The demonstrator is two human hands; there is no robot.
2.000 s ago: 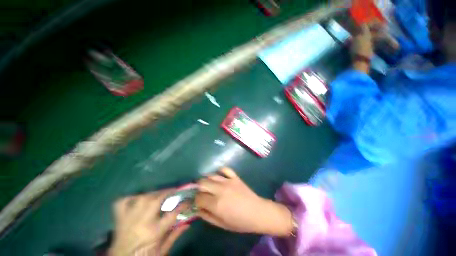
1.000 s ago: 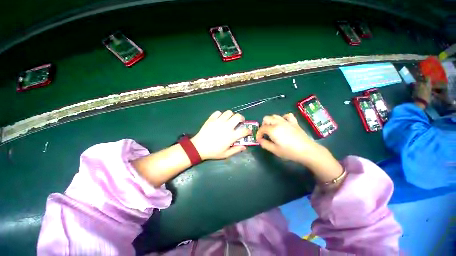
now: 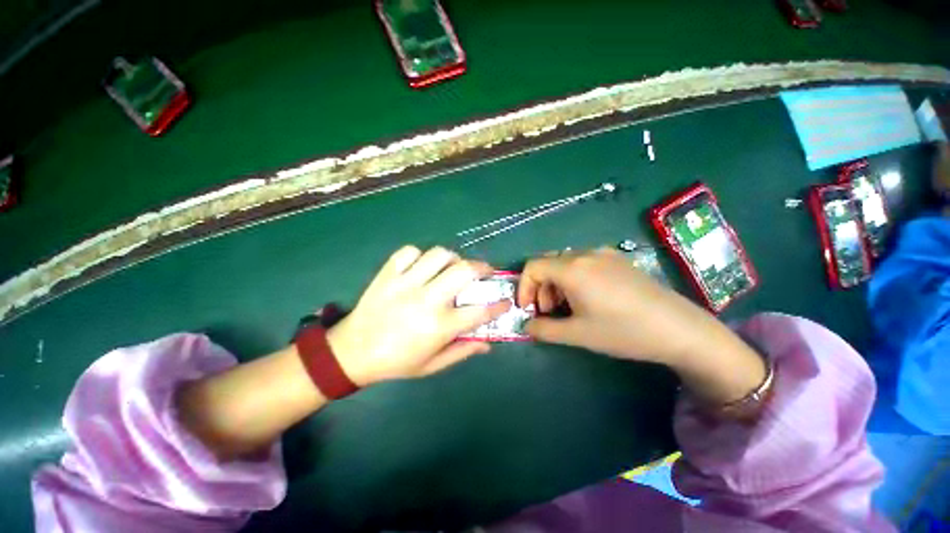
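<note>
A red-rimmed handset (image 3: 492, 325) with silver parts lies crosswise between my hands, partly hidden by them. My left hand (image 3: 411, 312) holds its left part, fingers along the far edge and a finger over the board. My right hand (image 3: 594, 302) has thumb and fingertips bent together at its right end; whether a small part is between them cannot be told. Tweezers (image 3: 536, 216) lie on the bench beyond my hands. Another open handset (image 3: 708, 248) with green board and silver area lies to the right of my right hand.
Two handsets (image 3: 840, 237) lie side by side farther right, near a blue sleeve (image 3: 917, 312). A light blue sheet (image 3: 852, 123) lies behind them. Small white pieces (image 3: 648, 145) lie beyond the tweezers. A pale worn edge (image 3: 344, 172) divides off the conveyor carrying red handsets (image 3: 422, 40).
The blurred view has steadied and shifted since the earlier frames. The conveyor handsets appear farther left. My left hand still holds the handset, and my right fingertips remain at its right end.
</note>
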